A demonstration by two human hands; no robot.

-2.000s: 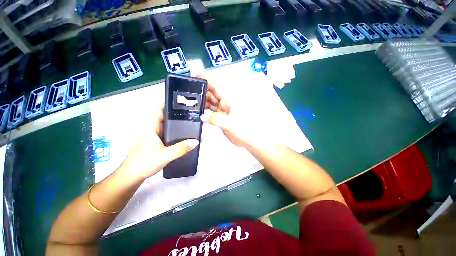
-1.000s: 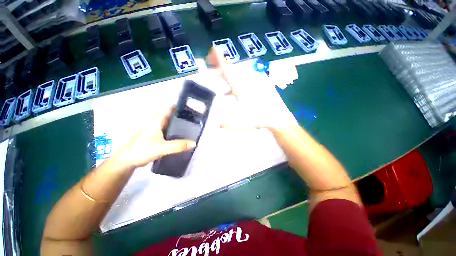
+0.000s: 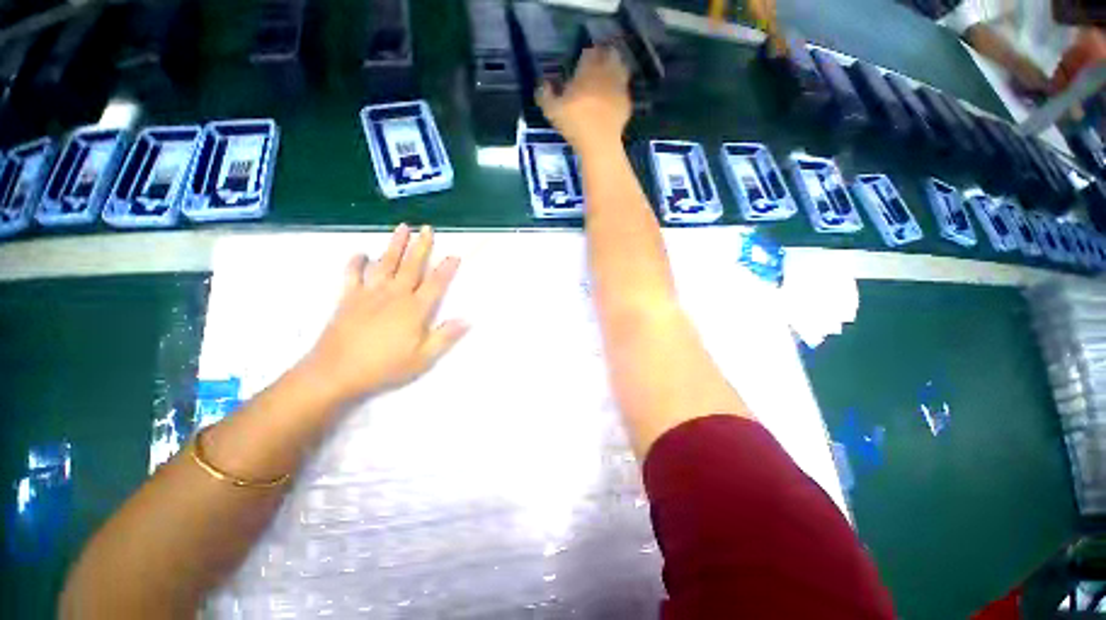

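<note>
My left hand [image 3: 391,317] lies flat with its fingers spread on the bright white tray [image 3: 509,424], holding nothing. My right hand [image 3: 591,99] reaches beyond the tray to the back row. Its fingers are over or against a black housing [image 3: 603,34]; whether they grip it cannot be told. Another black housing [image 3: 534,42] stands just left of the hand. A light housing [image 3: 553,176] with a pale blue rim sits below, partly covered by my right forearm.
More light housings [image 3: 406,148] line the near edge of the line, with black housings [image 3: 280,30] behind. Blue film [image 3: 762,257] and a white scrap [image 3: 822,303] lie at the tray's right. Stacked clear trays [image 3: 1079,363] stand far right. Another person's arm [image 3: 1004,55] shows top right.
The black housing is no longer in my left hand, which now lies open on the tray. My right hand has moved forward to the back row. The view has shifted.
</note>
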